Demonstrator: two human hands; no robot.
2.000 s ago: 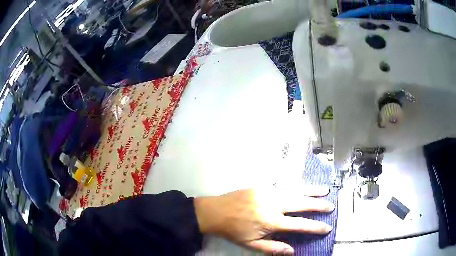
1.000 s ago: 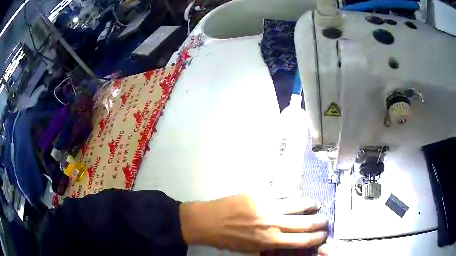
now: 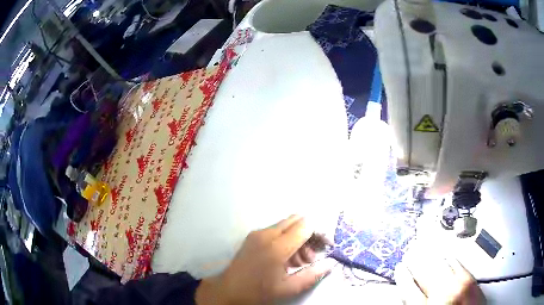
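The patterned denim piece lies under the sewing machine head, motif side up, its near edge slanting towards me. Lamp glare hides much of it and the needle area. A dark patterned length shows behind the machine head. My left hand is at the piece's near left corner, fingers curled and thumb below; whether it grips the corner is unclear. My right hand is low at the piece's near right, washed out by glare and cut off by the bottom edge. Loose threads lie between the hands.
Tan paper with red lettering covers the left board. A small bottle with yellow contents stands at its left. A dark grey rectangle lies right of the needle, with dark cloth beyond. Cloth heaps are at far left.
The cloth at the needle showed a striped, plainer face; now it shows the motif. More cloth lies behind the machine. My left hand has drawn back left and curled; my right hand has come into clear view.
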